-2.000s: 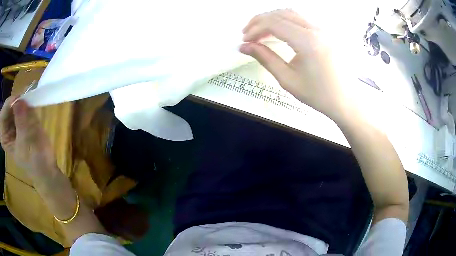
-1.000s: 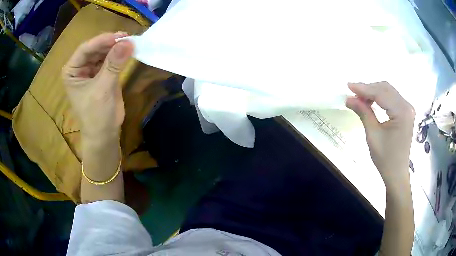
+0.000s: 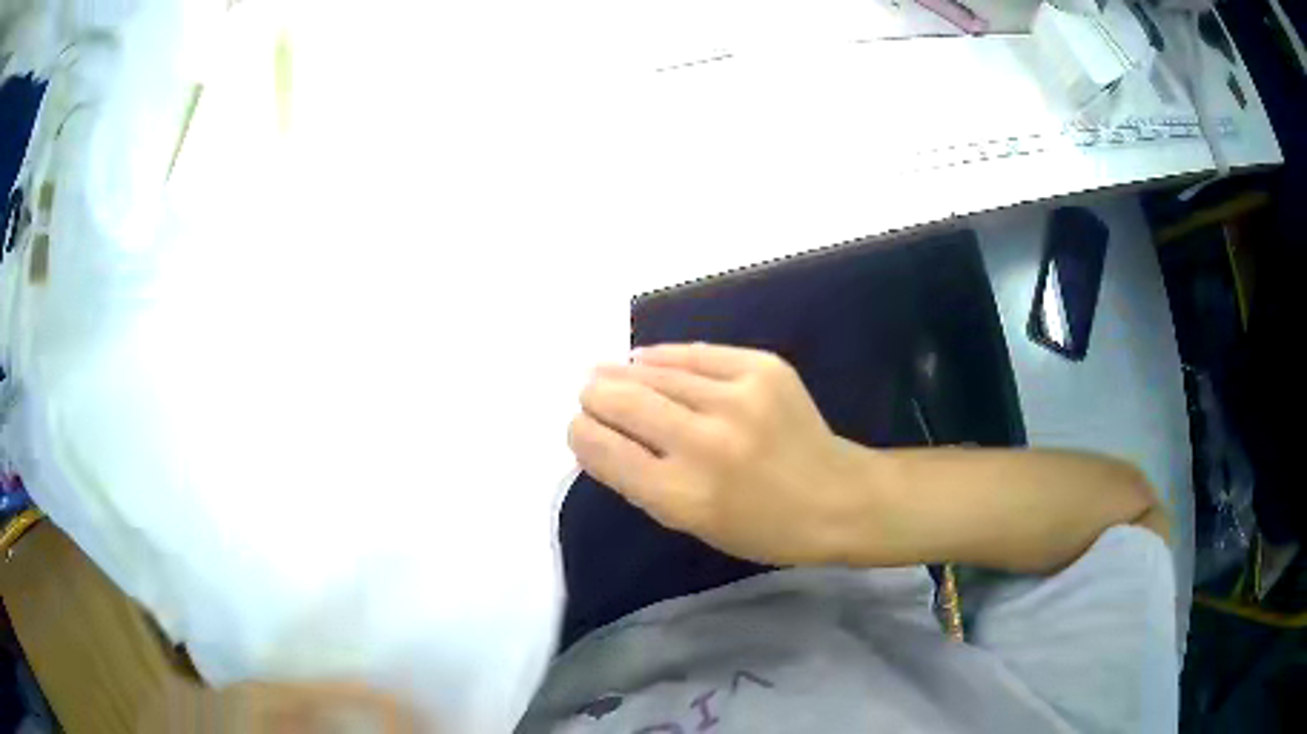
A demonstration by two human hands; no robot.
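Note:
A large white fabric piece (image 3: 358,316), strongly overexposed, spreads over the left and middle of the view and hangs down toward my lap. My right hand (image 3: 702,445) is at its right edge, fingers curled and pinching the edge. My left hand (image 3: 308,710) is blurred and cut off by the bottom edge of the picture, at the fabric's lower edge; its fingers cannot be made out.
The white table's front edge carries ruler marks. At the top right are the pink handle of the snips (image 3: 953,15) and a small white pile (image 3: 1082,55). A black phone (image 3: 1069,283) lies on a pale surface at right. A brown cardboard box (image 3: 86,631) is at lower left.
The view has swung right. The fabric now spreads broadly down to the lap. My right hand has come down to its right edge, and my left hand has dropped to the bottom of the picture.

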